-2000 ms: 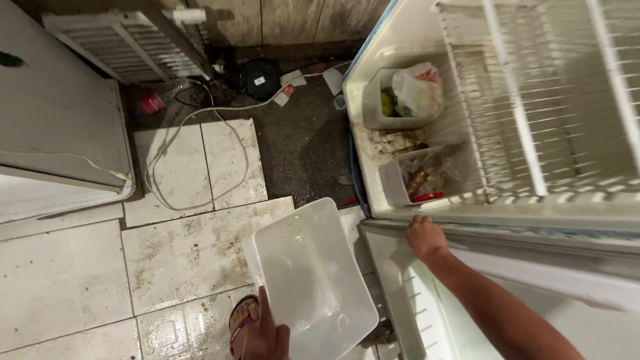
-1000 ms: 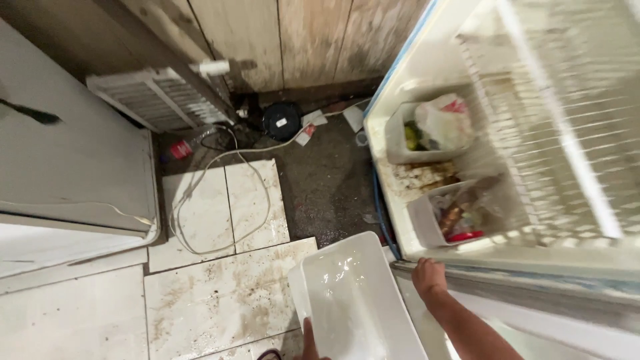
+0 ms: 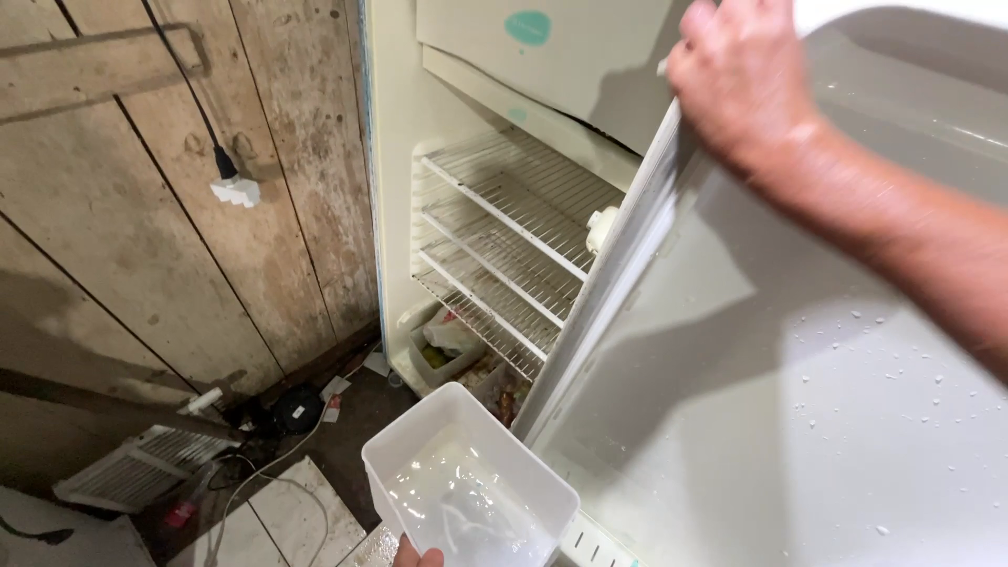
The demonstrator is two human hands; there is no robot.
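My left hand (image 3: 417, 554) grips the near rim of a white plastic bin (image 3: 480, 496) at the bottom centre; only its fingertips show. Shiny wet spots glint on the bin's inside. At the upper right my right hand (image 3: 744, 75) is closed over the top edge of the open refrigerator door (image 3: 850, 441), whose inner face carries water drops. Behind the door stand the wire shelves (image 3: 504, 213) of the refrigerator. Below them sits a smaller bin (image 3: 429, 366) holding a plastic bag (image 3: 453, 331) and something green.
A wooden plank wall (image 3: 157, 236) rises at the left, with a white plug adapter (image 3: 235, 191) hanging on a black cord. On the floor lie a white louvred panel (image 3: 150, 465), a round black object (image 3: 298, 409), a loose cable (image 3: 236, 504) and a red-labelled bottle (image 3: 181, 512).
The view has swung up towards the wall and the shelves. My right hand has gone from the door's edge near the lower bins to its top edge. My left hand still holds the bin.
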